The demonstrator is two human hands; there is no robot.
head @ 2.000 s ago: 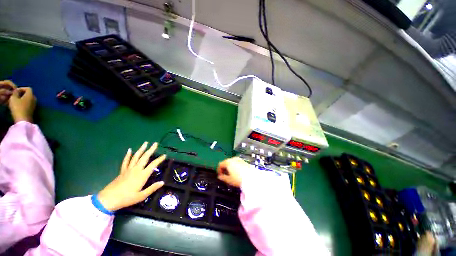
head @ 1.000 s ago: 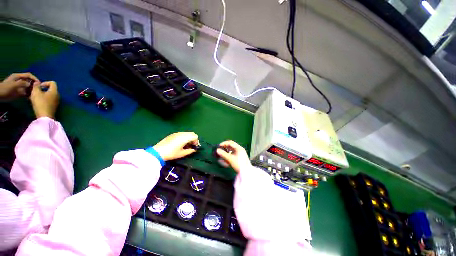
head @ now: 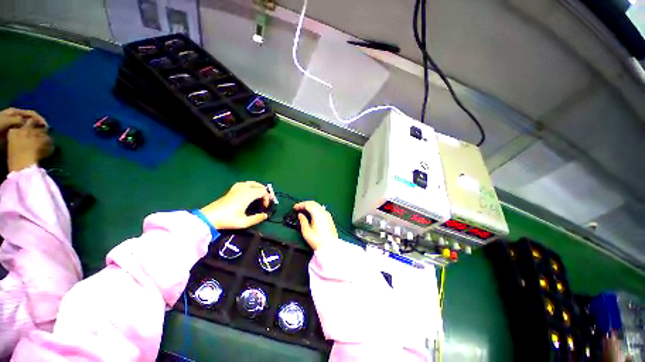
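My left hand (head: pixel 244 205), with a blue band at the wrist, is behind the black parts tray (head: pixel 237 322), its fingers closed around a small black unit (head: pixel 259 206). My right hand (head: pixel 315 223) is to its right, its fingers around another small black unit (head: pixel 292 218). The hands are a little apart, over the green mat. Thin black test leads (head: pixel 284 196) with a white tag show between and behind them. Round units with silvery faces sit in the tray's pockets. My right sleeve hides the tray's right part.
Two power supplies (head: pixel 403 180) with red digits stand back right, a white paper sheet (head: pixel 396 283) before them. Stacked black trays (head: pixel 191 92) and two loose units (head: pixel 118 132) lie back left by the blue mat (head: pixel 71 99). Yellow-centred trays (head: pixel 541 290) are right. Another person's hands (head: pixel 25 138) are left.
My left hand has moved off the tray's left side to behind it and now holds a unit. My right hand has left the tray's pockets, also with a unit. The camera view has shifted.
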